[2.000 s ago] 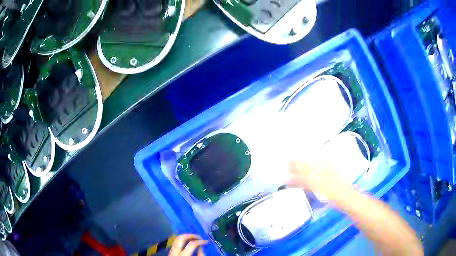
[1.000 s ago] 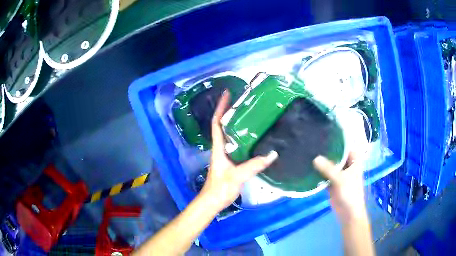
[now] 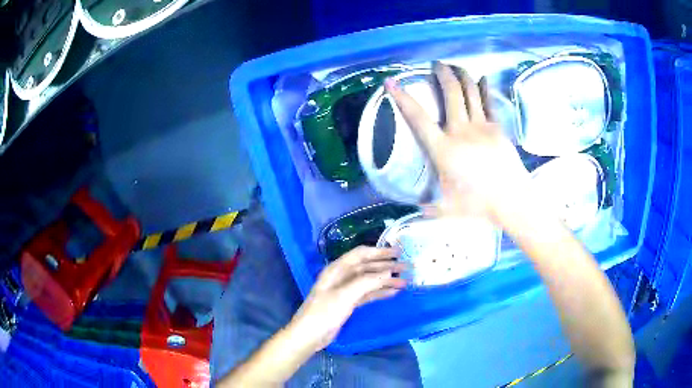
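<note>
A car-shaped housing with its white face [image 3: 413,163] up and a dark oval opening lies in the blue crate [image 3: 262,70], overlapping a green housing [image 3: 322,144]. My right hand [image 3: 478,167] is spread flat over this white face, fingers apart; the palm side is hidden. My left hand [image 3: 353,284] is at the crate's near side, its loosely bent fingertips at the edge of another white-faced housing [image 3: 448,254]. It grips nothing that I can see.
Two more white-faced housings [image 3: 565,106] lie at the crate's right. Red stools [image 3: 178,341] and yellow-black floor tape [image 3: 193,229] are at the lower left. Housings on the bench [image 3: 45,45] show at the upper left. More blue crates [image 3: 671,167] stand at the right.
The green housing that both hands held over the crate is now down in it, white face up. My left hand has let go and moved down; my right hand lies on top. The view has shifted.
</note>
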